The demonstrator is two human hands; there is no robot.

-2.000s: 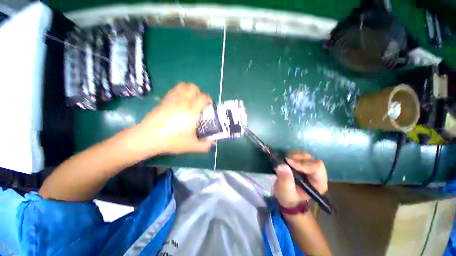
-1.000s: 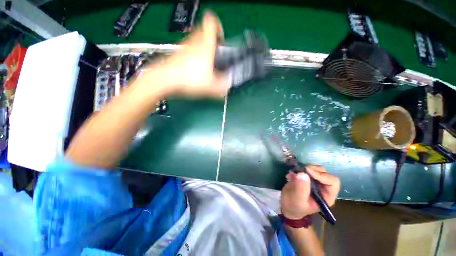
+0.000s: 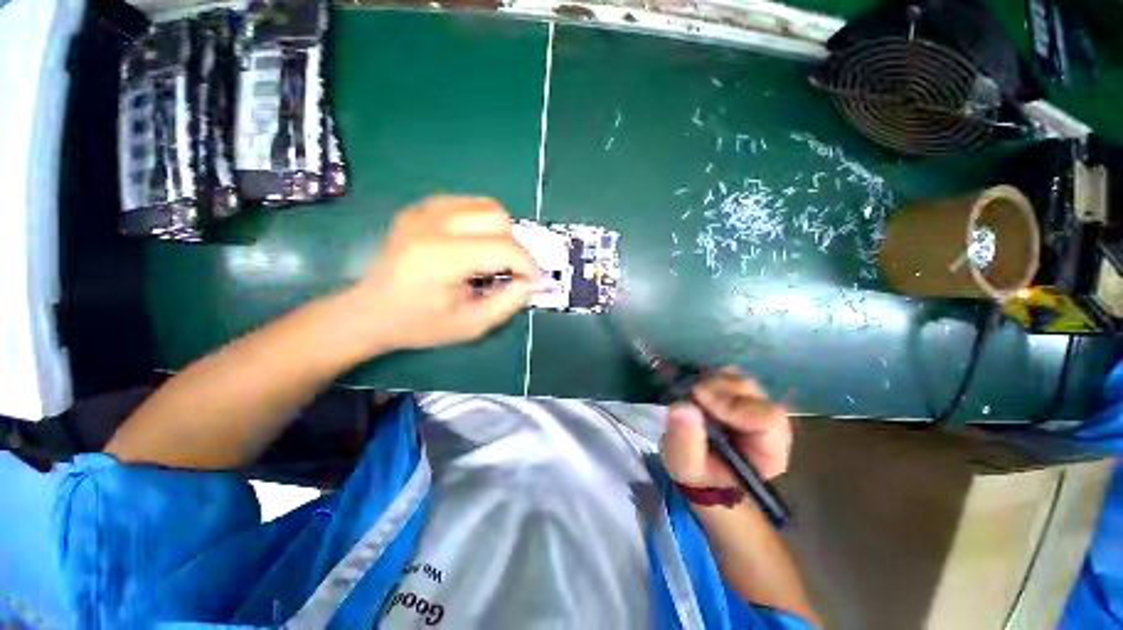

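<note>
A white and silver board assembly with dark components at its right end lies on the green bench in front of me. My left hand is on its left part, thumb and fingertips together on the board, hiding that end. The fine leads cannot be made out. My right hand grips a soldering iron with a black handle. Its thin blurred tip points up and left, close to the board's lower right corner. Whether it touches the board cannot be told.
Stacked board assemblies lie at upper left, beside a white box lid. Tiny white offcuts are scattered right of centre. A fume fan, a cardboard tube, a black-and-yellow station and a carton are at right.
One second ago my left hand was blurred near the rail with a dark unit; now it is lower, on a board assembly. The iron's tip is close to the board. The view has shifted.
</note>
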